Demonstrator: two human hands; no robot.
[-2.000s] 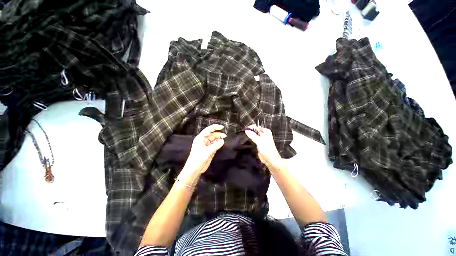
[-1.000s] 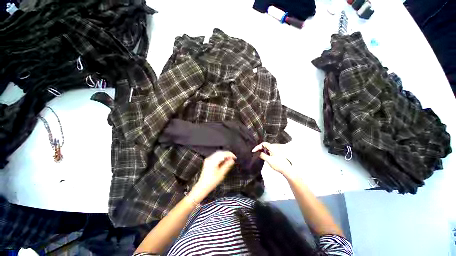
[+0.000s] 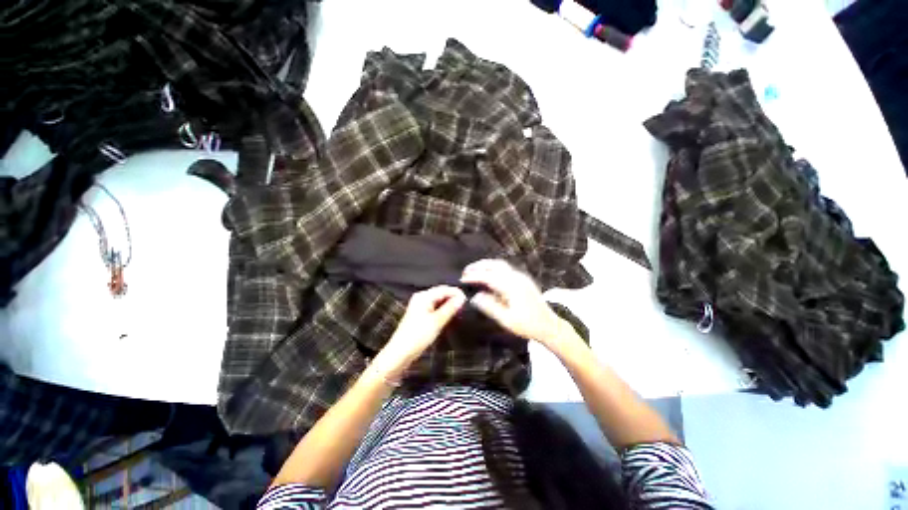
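Note:
A dark plaid garment point(image 3: 373, 159) lies spread in front of me, with a narrow plaid tie strip point(image 3: 615, 239) sticking out at its right side. A plain dark charcoal lining point(image 3: 398, 257) shows across its lower middle. My left hand point(image 3: 430, 311) pinches a fold of the dark cloth between its fingertips. My right hand point(image 3: 508, 299) is close beside it, fingers bent onto the same fold, the fingertips nearly touching. Whether a small tool is in my right hand is too small to tell.
A plaid garment pile point(image 3: 752, 219) lies at right, and another pile point(image 3: 90, 70) at upper left, with white loops. A looped cord with an orange-red end point(image 3: 116, 274) lies at left. A dark cloth bundle point(image 3: 627, 10) and small sticks are at the far side. A white table point(image 3: 169, 329) holds these.
My right hand has moved left and my left hand slightly up, so they now meet at the fold. Earlier they were farther apart. The lining lies flatter than two seconds ago.

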